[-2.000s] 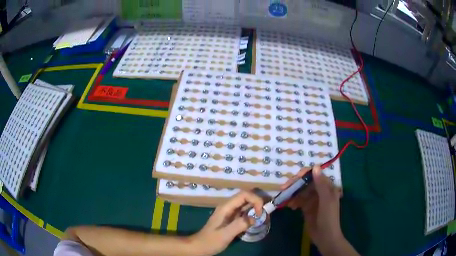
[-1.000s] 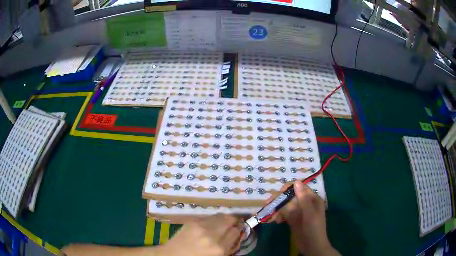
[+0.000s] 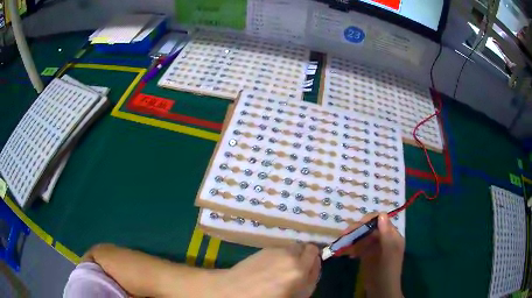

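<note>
My right hand (image 3: 382, 250) holds the test probe (image 3: 354, 234), a black and silver-grey pen with a white tip pointing down-left. My left hand (image 3: 280, 270) is bent at the probe's tip, its fingers curled; whether they hold a component is hidden. The test fixture does not show; the left hand covers the spot below the tip. The stacked foam component tray (image 3: 300, 166) lies just beyond both hands, with rows of small silver discs joined by tan cutouts. A red wire (image 3: 429, 157) runs from the probe to the upper right.
Two rear trays (image 3: 251, 61) (image 3: 379, 93) lie behind the stack. Side trays stand at far left (image 3: 44, 128) and far right (image 3: 507, 238). A red label (image 3: 153, 103) and coloured tape mark the green mat. A blue box with papers (image 3: 125, 32) and a screen (image 3: 408, 14) are behind.
The camera view has shifted and tilted. My left hand now covers the round fixture, which showed below the probe tip before. My right hand still holds the probe.
</note>
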